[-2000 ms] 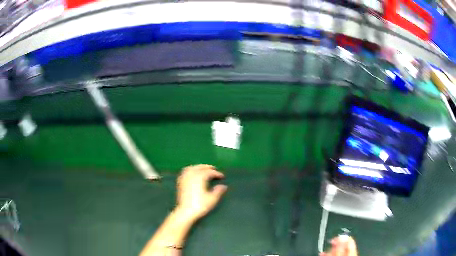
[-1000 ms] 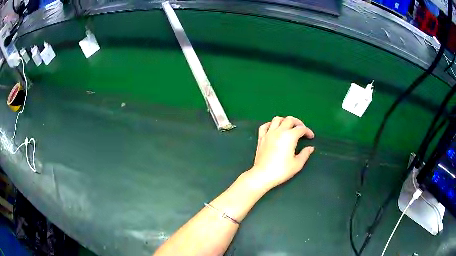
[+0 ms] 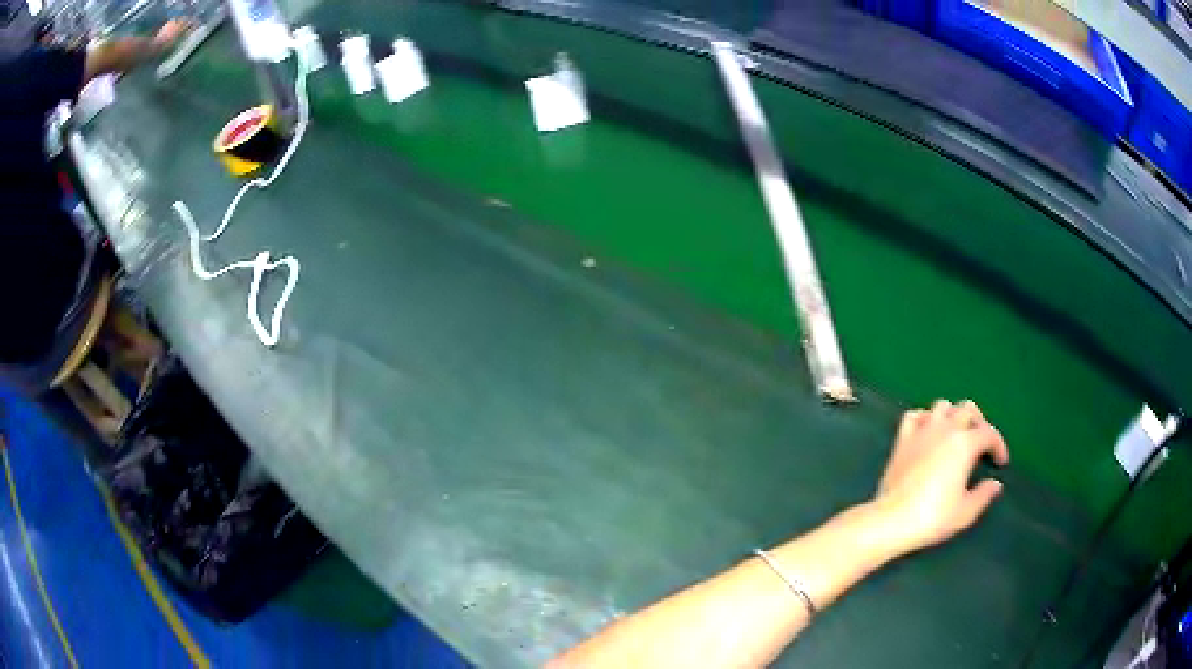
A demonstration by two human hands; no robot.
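My left hand [image 3: 941, 473] rests on the green bench at the right, fingers curled and apart, holding nothing, with a thin bracelet on the wrist. A white power adapter [image 3: 1145, 442] lies beyond it near the right edge, partly crossed by a black cable. Another white adapter [image 3: 558, 99] lies left of the slanting pale metal strip [image 3: 784, 222], prongs upward. Several more white adapters [image 3: 403, 71] stand farther left at the back. My right hand is not in view.
A yellow tape roll [image 3: 248, 139] and a loose white cord [image 3: 271, 290] lie on the left. A person in dark clothes [image 3: 39, 196] is at the far left. Blue bins [image 3: 1033, 59] are behind the bench. A black bag [image 3: 196, 503] is below the bench edge. A dark screen edge shows at bottom right.
The view has swung left, so the bench things and my left hand appear farther right. The screen has mostly left the picture. My right hand, partly seen two seconds ago, is gone.
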